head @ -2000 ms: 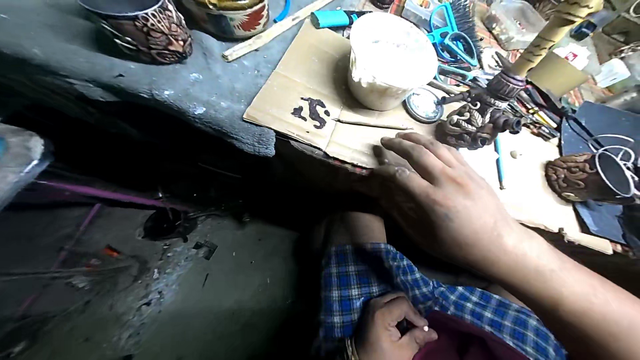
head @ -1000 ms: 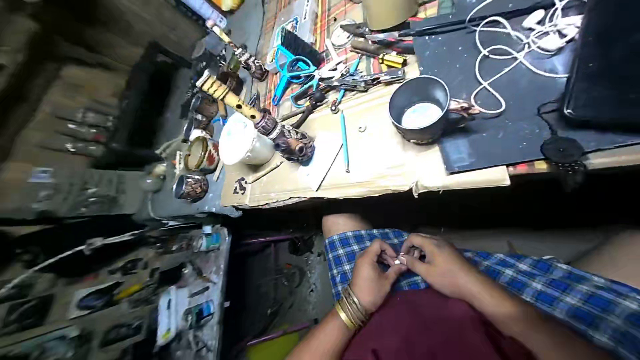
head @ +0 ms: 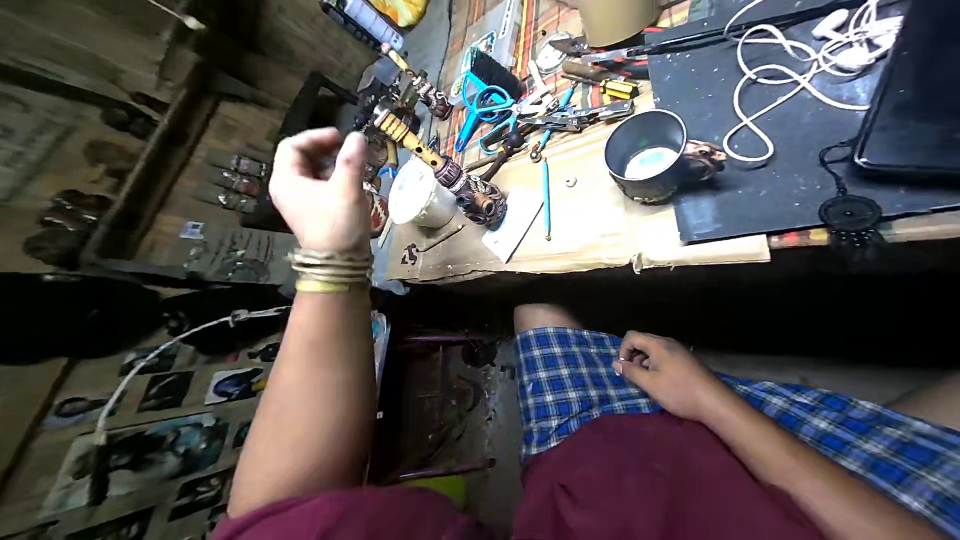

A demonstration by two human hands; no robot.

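My left hand [head: 322,187], with several bracelets at the wrist, is raised at the left, in front of the table's left end. Its fingers are curled with a gap to the thumb, and nothing shows between them. Over my lap is my right hand [head: 660,371], a small whitish piece [head: 619,367] pinched at its fingertips. Beyond the left hand stand a white tub [head: 421,196] and a carved dark piece with a bamboo-like stem [head: 480,201]. A thin blue tool [head: 547,201] and a small pale ring [head: 571,181] lie on the cardboard [head: 592,236].
A dark cup with a carved side [head: 646,154] stands right of the blue tool. Blue scissors [head: 491,105], a black brush [head: 495,73] and pliers [head: 619,111] lie behind. At the right are white earphones [head: 851,56] and a black flat device [head: 919,112]. A white cord [head: 142,360] hangs at the left.
My left hand has left my right hand at the lap and risen to the left. The right hand remains over the lap. The view has swung since the earliest frame.
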